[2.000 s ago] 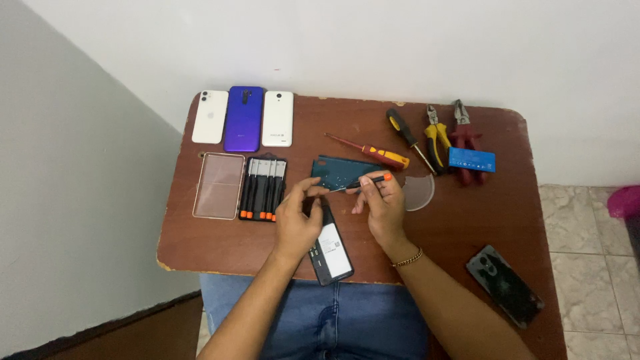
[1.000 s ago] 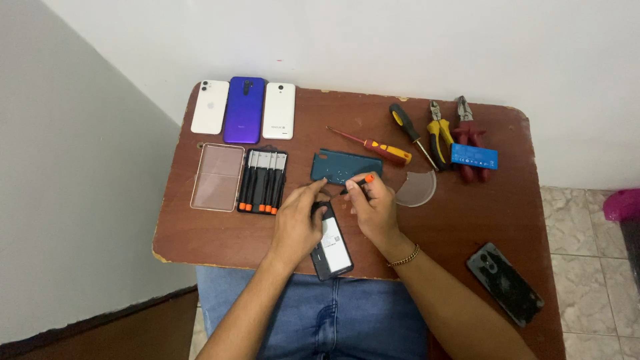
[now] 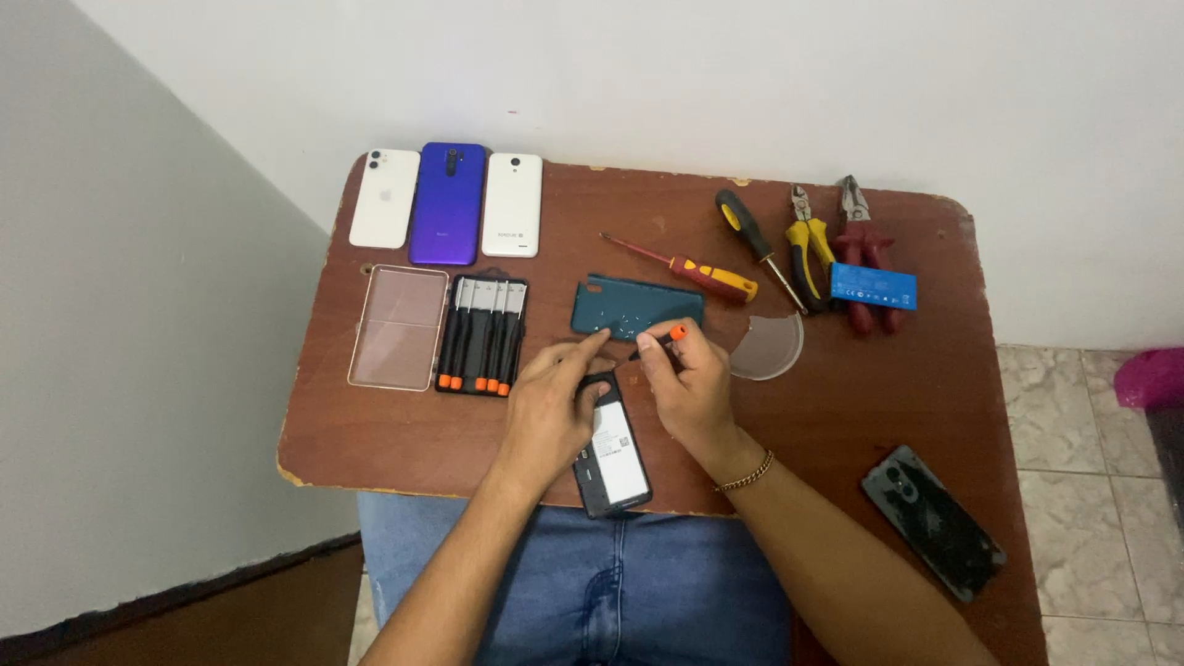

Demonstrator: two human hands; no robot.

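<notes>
An opened phone [image 3: 620, 458] lies at the table's near edge, its inside with a white labelled area facing up. My left hand [image 3: 552, 398] rests on the phone's upper end, thumb near the camera opening, steadying it against the table. In my right hand [image 3: 689, 384] is a small precision screwdriver [image 3: 678, 334] with an orange cap, its tip pointing down-left by the phone's top corner; the exact contact cannot be made out. A teal phone back cover [image 3: 638, 308] with small bright screws on it lies just beyond my fingers. Left of my hands is a screwdriver set [image 3: 481, 338] in its black case.
Three phones stand in a row at the back left, one of them blue [image 3: 448, 208]. A clear lid [image 3: 398, 328] lies below them. At right are a red-yellow screwdriver [image 3: 712, 277], another screwdriver [image 3: 745, 227], pliers [image 3: 809, 245], a blue battery [image 3: 874, 286] and a cracked dark phone [image 3: 932, 523].
My right hand has tilted the screwdriver from nearly level to pointing down at the phone's top end. My left hand stays by the phone.
</notes>
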